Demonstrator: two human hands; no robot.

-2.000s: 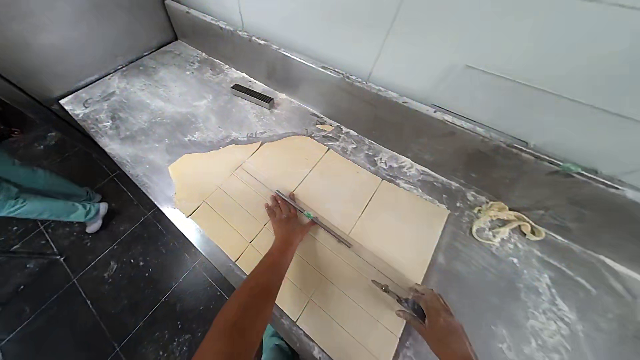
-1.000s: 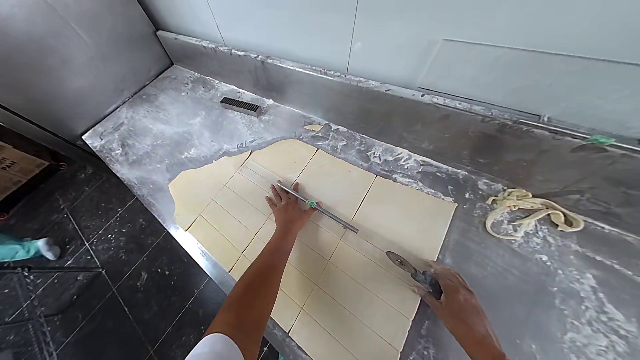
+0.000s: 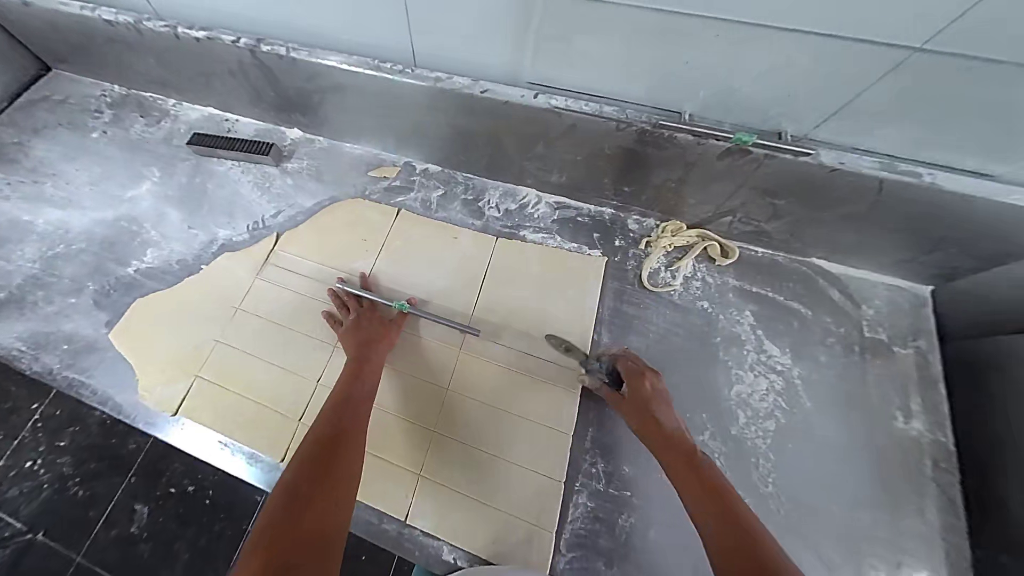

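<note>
A sheet of pale dough (image 3: 532, 292), cut into rectangles with an uneven piece at its left end, lies on the floured metal worktop. Across it runs a clear straight-edged strip (image 3: 520, 346), with a thin metal rod (image 3: 440, 321) along it that bears green tape. My left hand (image 3: 368, 324) holds the rod near its left half, fingers spread beyond it and thumb by the tape. My right hand (image 3: 632, 392) grips the dark handle of a wheel cutter (image 3: 566, 349), at the dough's right edge. Whether the blade touches the dough cannot be told.
Dough scraps (image 3: 680, 248) lie right of the sheet, a small scrap (image 3: 385, 172) behind it. A ridged metal block (image 3: 234, 148) stands back left. Another taped rod (image 3: 736, 138) rests along the backsplash (image 3: 480, 120). The worktop's front edge (image 3: 216, 456) borders a dark tiled floor.
The view has swung right and the person on the left is out of sight. Both hands keep hold of the rod and the cutter.
</note>
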